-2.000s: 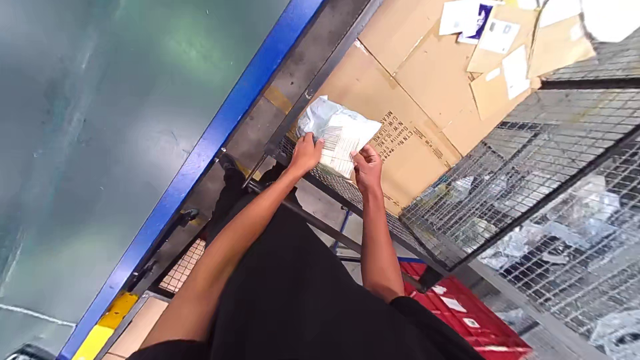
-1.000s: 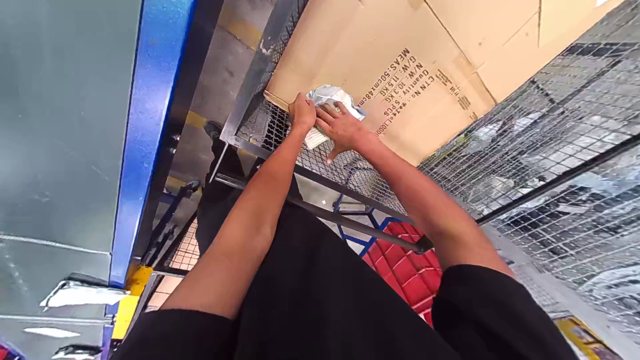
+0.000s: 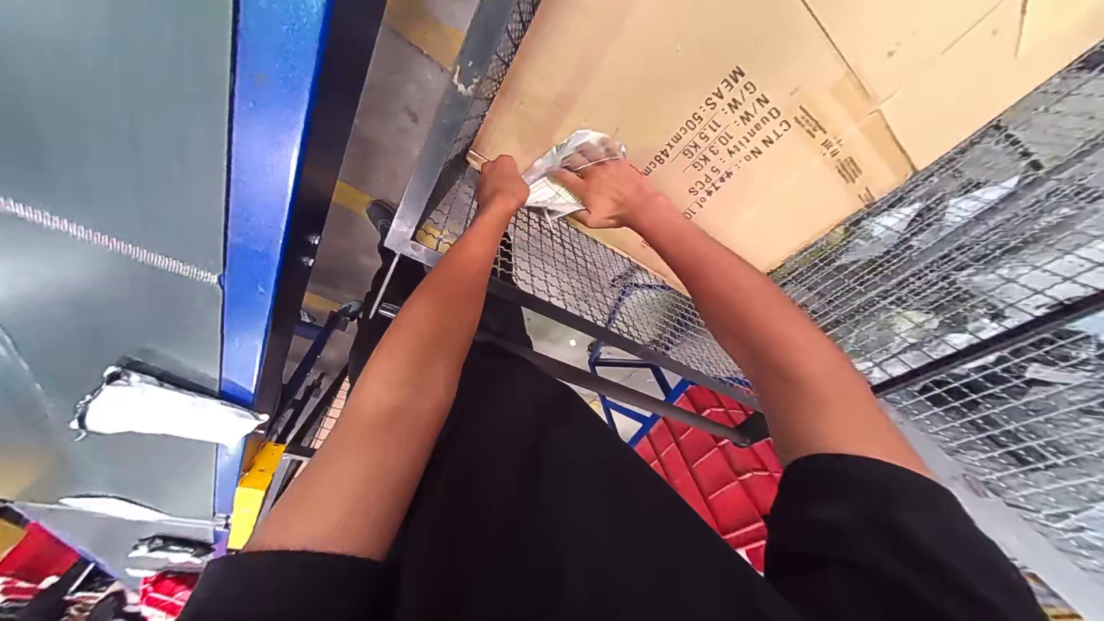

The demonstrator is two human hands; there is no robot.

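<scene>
A small white and grey plastic mailing bag (image 3: pixel 556 185) with a printed label lies at the near edge of a large flattened cardboard sheet (image 3: pixel 690 112), above the wire mesh side of a cart. My left hand (image 3: pixel 502 183) is closed at the bag's left end, by the cardboard's edge; its fingertips are mostly hidden. My right hand (image 3: pixel 608 185) rests over the bag's right part with fingers spread across the plastic; whether it grips the bag cannot be told.
The cart's metal frame (image 3: pixel 431 190) and wire mesh (image 3: pixel 586 267) run in front of me. A blue-edged conveyor (image 3: pixel 276 172) with a white parcel (image 3: pixel 172 410) is at left. Red quilted material (image 3: pixel 716 466) sits below. Wire cages (image 3: pixel 1009 345) holding wrapped items stand at right.
The bag was held up flat between both hands and now looks bunched smaller against the cardboard. My right hand has moved from its edge onto its top. The view has shifted closer to the cardboard.
</scene>
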